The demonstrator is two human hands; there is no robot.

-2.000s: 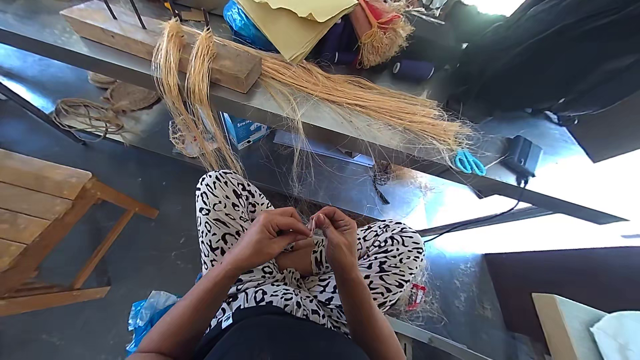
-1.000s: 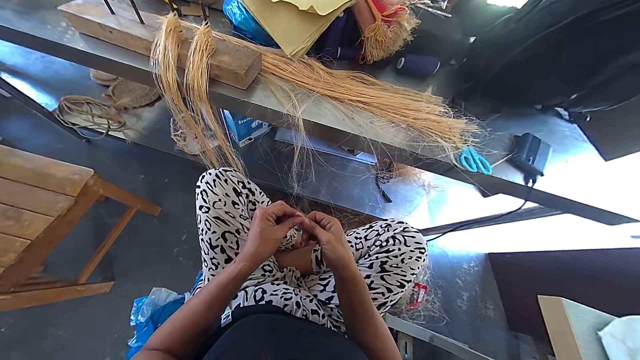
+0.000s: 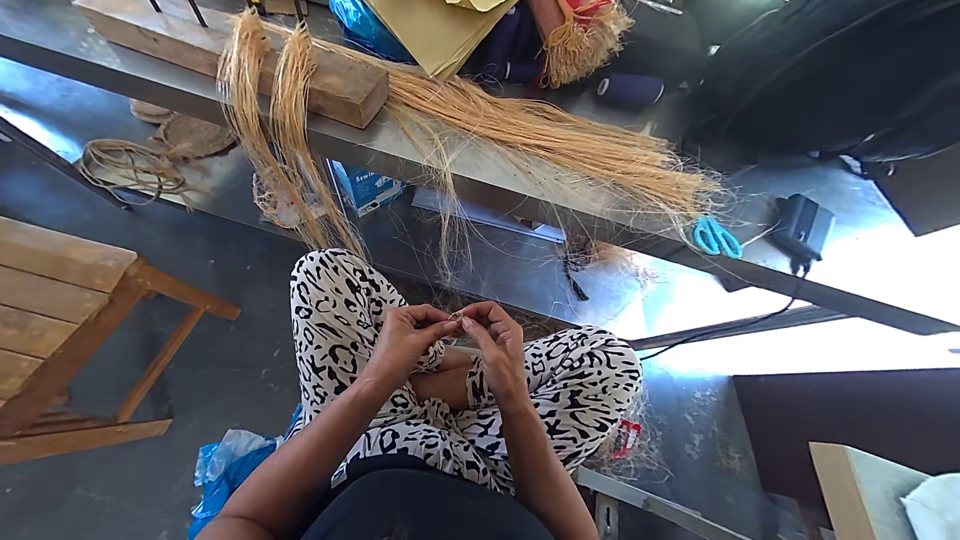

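My left hand (image 3: 411, 336) and my right hand (image 3: 495, 341) meet above my crossed legs, their fingertips pinching a small pale fiber strand (image 3: 456, 318) looped between them. Beyond them, a long bundle of straw-coloured plant fibers (image 3: 540, 139) lies along the metal table. Two hanks of the same fiber (image 3: 291, 97) hang from a wooden block (image 3: 345, 86) over the table's front edge. Scissors with turquoise handles (image 3: 718, 238) rest at the right end of the bundle. Loose strands dangle from the edge in front of my hands.
A wooden slatted stool (image 3: 67, 300) stands at left. On the table are yellow paper (image 3: 439, 34), a dark thread spool (image 3: 630, 89) and a black power adapter (image 3: 804, 225) with a cable. Coiled rope (image 3: 135, 169) and a blue box (image 3: 365, 187) sit below. A blue plastic bag (image 3: 236, 469) is beside me.
My hands stay close together over my lap, with small shifts of the fingers. The thin strand between them now shows as a small loop.
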